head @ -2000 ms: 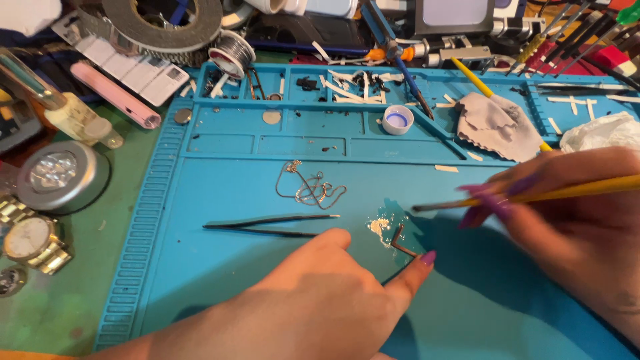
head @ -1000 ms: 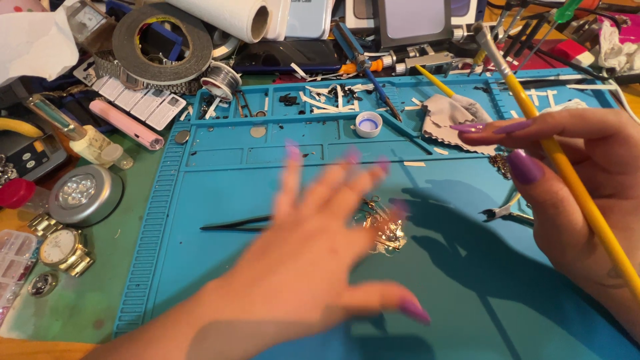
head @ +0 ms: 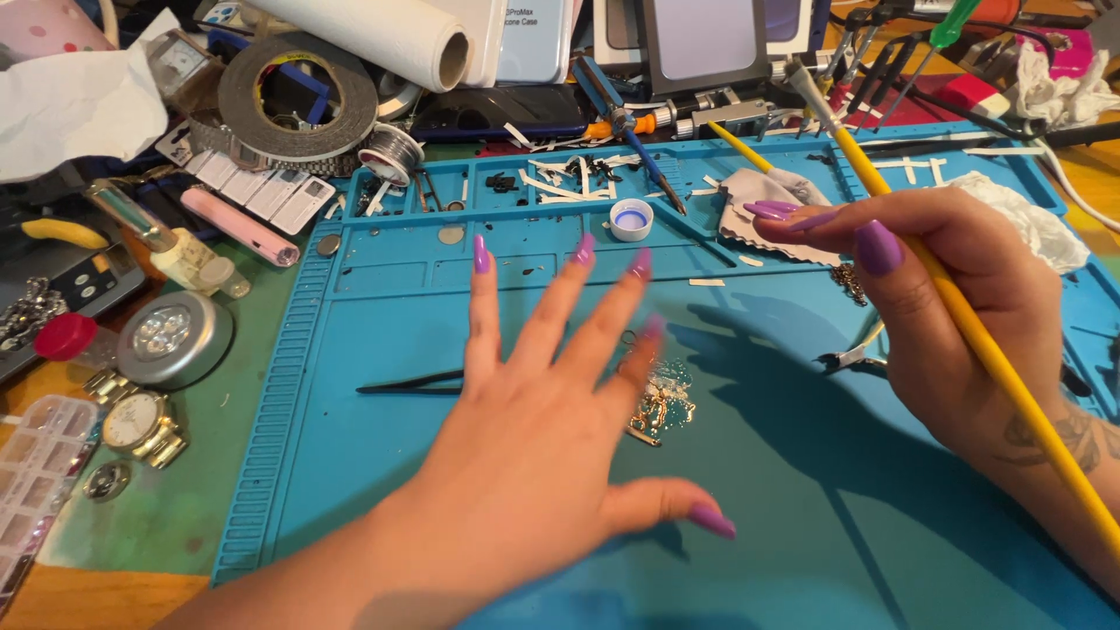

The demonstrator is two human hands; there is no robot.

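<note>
My left hand (head: 542,429) is spread palm down over the blue silicone work mat (head: 770,542), fingers apart and slightly blurred, holding nothing. Beside its fingers lies a small heap of gold-coloured jewelry pieces (head: 661,407) with clear bits, partly hidden by the hand. Black tweezers (head: 407,383) lie on the mat, their right part hidden under my left hand. My right hand (head: 962,297) is raised at the right, gripping a yellow-handled brush (head: 971,324) with its bristles pointing up and left. Near that hand are a fine chain (head: 849,284) and pliers (head: 853,359), partly covered.
A small white cap with blue inside (head: 631,220), a grey cloth (head: 770,210) and white strips (head: 569,182) lie around the mat's rear trays. Tape (head: 297,96), a solder spool (head: 390,154) and phone boxes crowd behind. A round lamp (head: 175,337) and gold-coloured watch (head: 136,424) sit left.
My left hand has gone from pointing beside the small pile to lying spread over the mat. My right hand has lifted, its brush now bristles up instead of at the pile.
</note>
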